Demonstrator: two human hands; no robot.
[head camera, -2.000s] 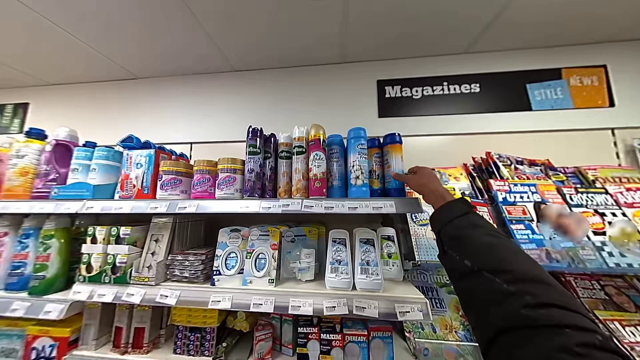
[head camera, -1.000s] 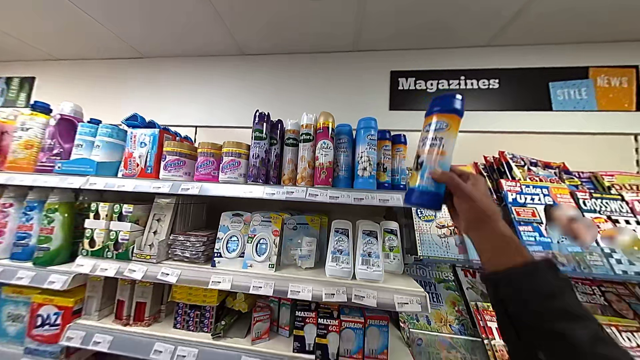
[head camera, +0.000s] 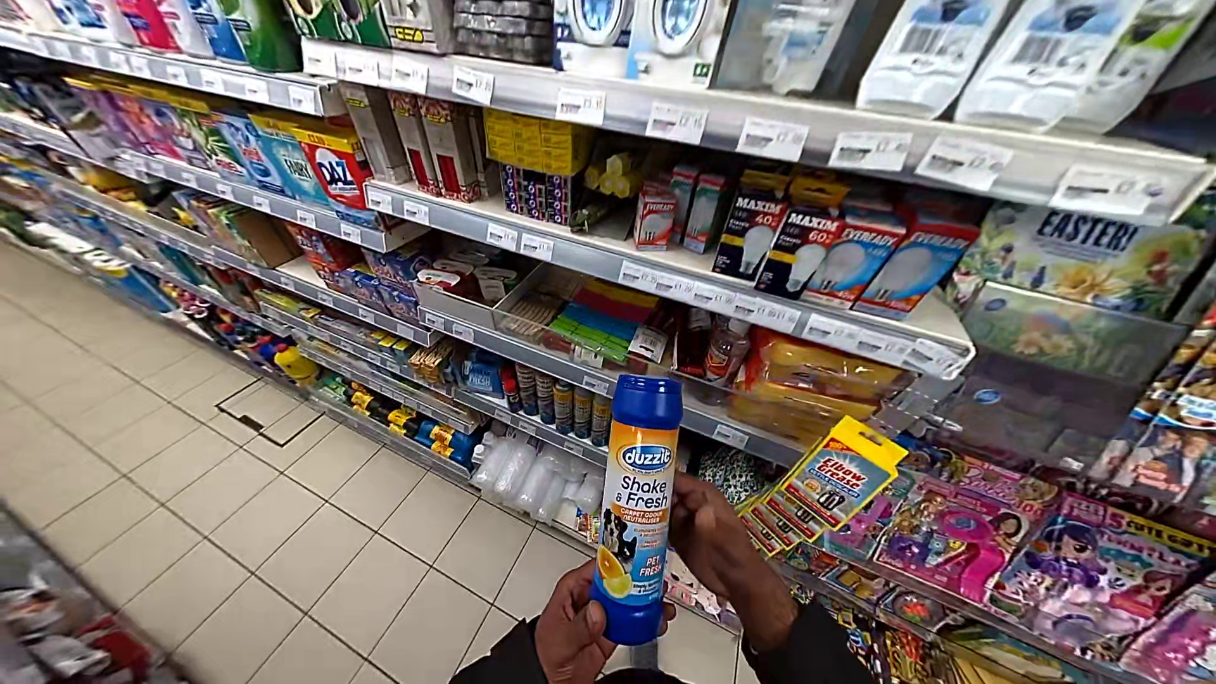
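A blue and orange Duzzit carpet odour neutraliser shaker bottle (head camera: 638, 513) is upright in front of me, its label facing the camera. My left hand (head camera: 575, 622) grips its lower part, thumb in front. Behind the bottle's right side is my right hand (head camera: 717, 546), its fingers partly hidden by the bottle; whether they touch it cannot be told. Boxed light bulbs (head camera: 826, 247) stand on the shelf beyond, and yellow Elbow Grease packs (head camera: 836, 475) hang right of my right hand.
Metal shelves with a price-label edge (head camera: 703, 294) run from upper right to far left. Children's magazines (head camera: 950, 541) fill a rack at lower right. Tiled floor (head camera: 313, 532) lies at left and below. Other goods (head camera: 71, 608) show blurred at the lower left corner.
The bottle was taken from the top shelf by my right hand and has come down in front of me. My left hand has come into view, holding it. The view has tilted down.
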